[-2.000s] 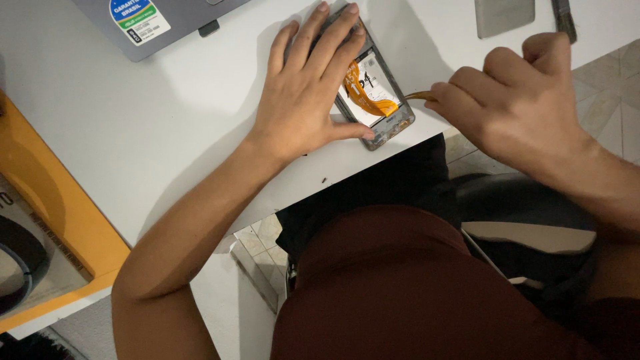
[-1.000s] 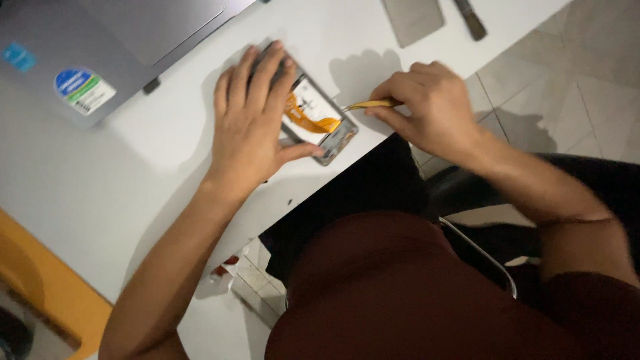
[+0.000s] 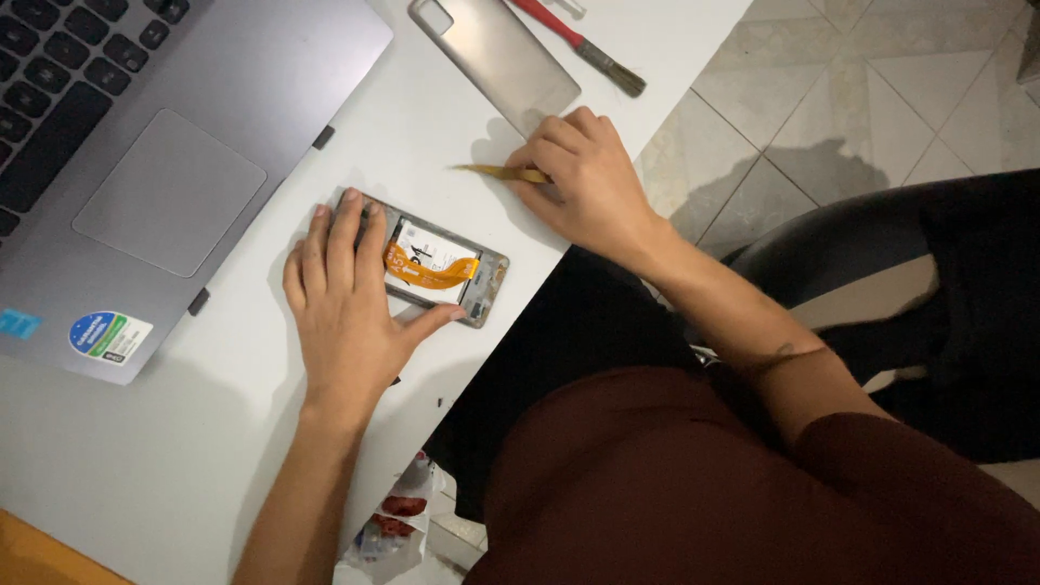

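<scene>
An opened smartphone (image 3: 487,286) lies on the white table, its inside facing up. A white battery (image 3: 435,244) and an orange flex cable (image 3: 439,278) across it show in its frame. My left hand (image 3: 349,301) lies over the upper left part of the phone, fingers on its far end and thumb on its near edge. In my right hand (image 3: 581,175) is a pair of gold-coloured tweezers (image 3: 496,171), pinched between thumb and fingers. Their tips point left, above the phone and apart from it.
A grey laptop (image 3: 301,73) fills the upper left. A phone back cover (image 3: 512,65) and a red-handled brush (image 3: 601,61) lie at the top. An orange edge (image 3: 49,556) shows at the lower left, a plastic bag (image 3: 398,528) below the table edge (image 3: 520,325).
My right hand has drawn the tweezers away from the phone, where their tips were over its lower part. My left hand stays on the phone. The view has shifted.
</scene>
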